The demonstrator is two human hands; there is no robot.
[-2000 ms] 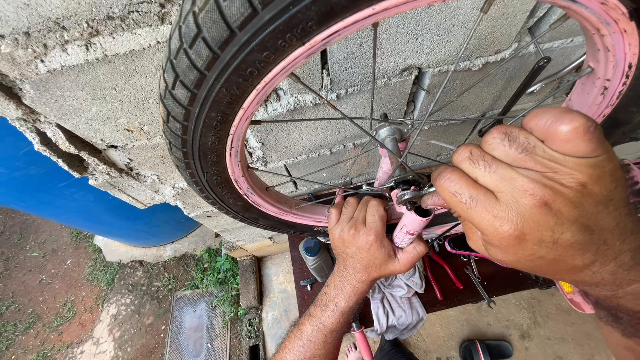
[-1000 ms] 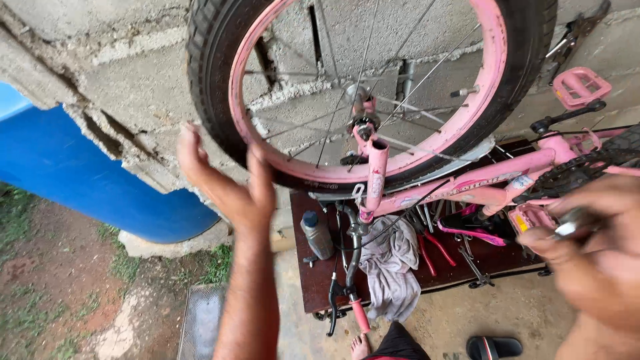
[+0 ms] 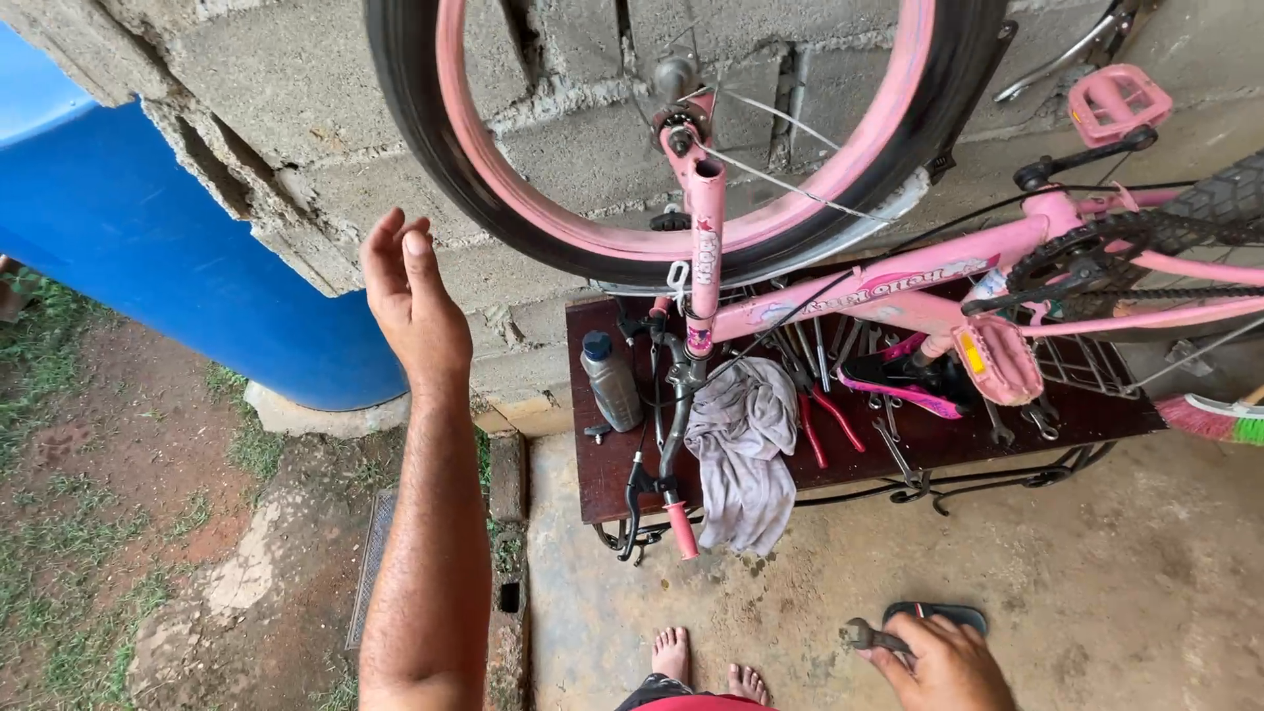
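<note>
A pink child's bicycle [image 3: 869, 286] stands upside down on a dark red bench, its front wheel's tire [image 3: 410, 128] blurred as if spinning. My left hand [image 3: 415, 296] is raised to the left of that wheel, apart from it, fingers spread and holding nothing. Low at the right, over the floor, my right hand [image 3: 938, 657] grips a metal wrench [image 3: 874, 637], whose head sticks out to the left. The hub axle with its nut [image 3: 679, 140] sits at the end of the pink fork [image 3: 703, 247].
On the bench [image 3: 617, 479] lie a grey cloth [image 3: 746, 444], a bottle [image 3: 612, 383], red-handled pliers [image 3: 825, 425] and several wrenches. A block wall [image 3: 286, 89] stands behind, a blue barrel [image 3: 197, 257] at the left. A sandal [image 3: 938, 617] and a broom [image 3: 1210, 420] are at the right.
Both hands were at the wheel's axle two seconds ago and have come away from it. My right hand has moved down with the wrench. The wheel's spokes have become blurred.
</note>
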